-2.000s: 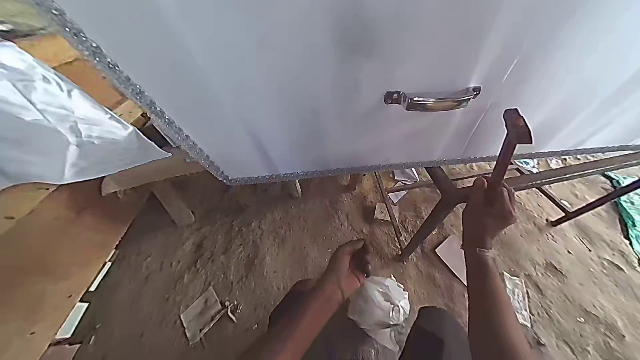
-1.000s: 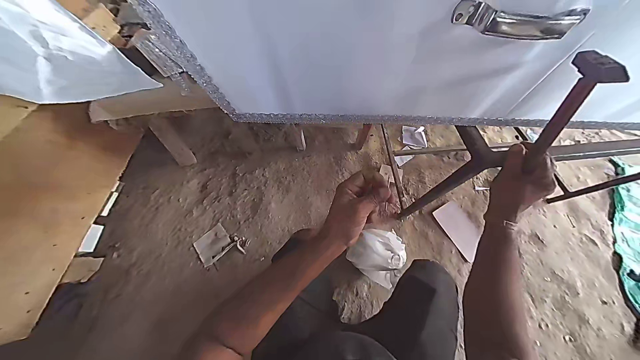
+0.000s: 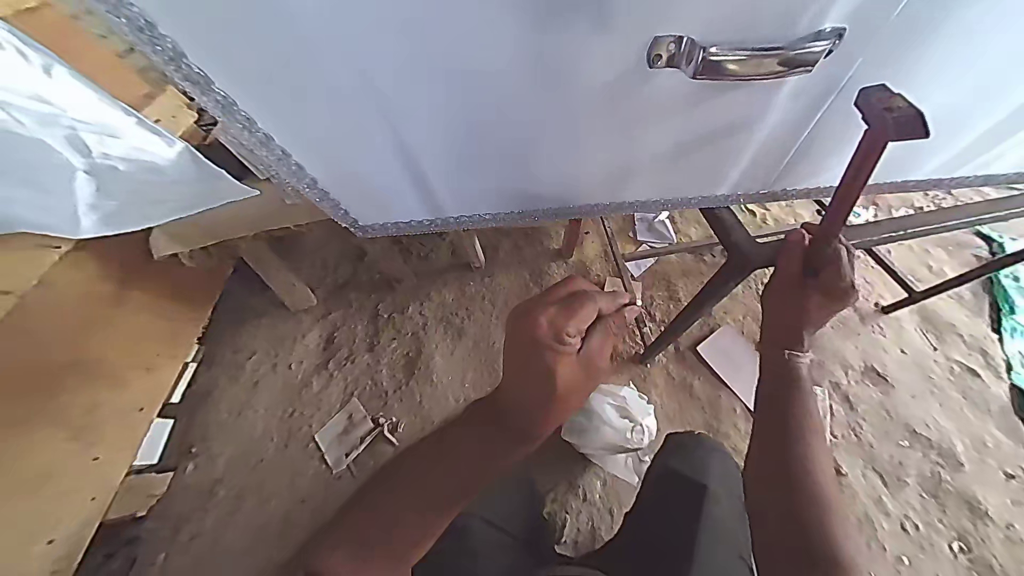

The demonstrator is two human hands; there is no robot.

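My right hand (image 3: 812,280) grips the handle of a hammer (image 3: 860,172), its dark metal head up in front of a white panel (image 3: 496,112). A shiny metal pull handle (image 3: 752,58) lies against that panel, and silvery glitter trim (image 3: 512,218) runs along the panel's lower edge. Below the trim, my left hand (image 3: 568,328) has thumb and fingertips pinched together, with a tiny light thing between them, too small to name. A white plastic bag (image 3: 612,424) rests on the ground under my left hand, near my knees.
Dark metal legs and bars (image 3: 704,296) stand beneath the panel. At the left are a brown wooden board (image 3: 104,360), white sheeting (image 3: 88,152) and a wooden beam (image 3: 240,220). Paper scraps (image 3: 344,436) and a flat pale piece (image 3: 732,364) lie on the dirt ground. Green sheeting (image 3: 1010,312) is at the right.
My left hand has risen from beside the white bag toward the panel's lower edge. The hammer stays in my right hand. The view has shifted.
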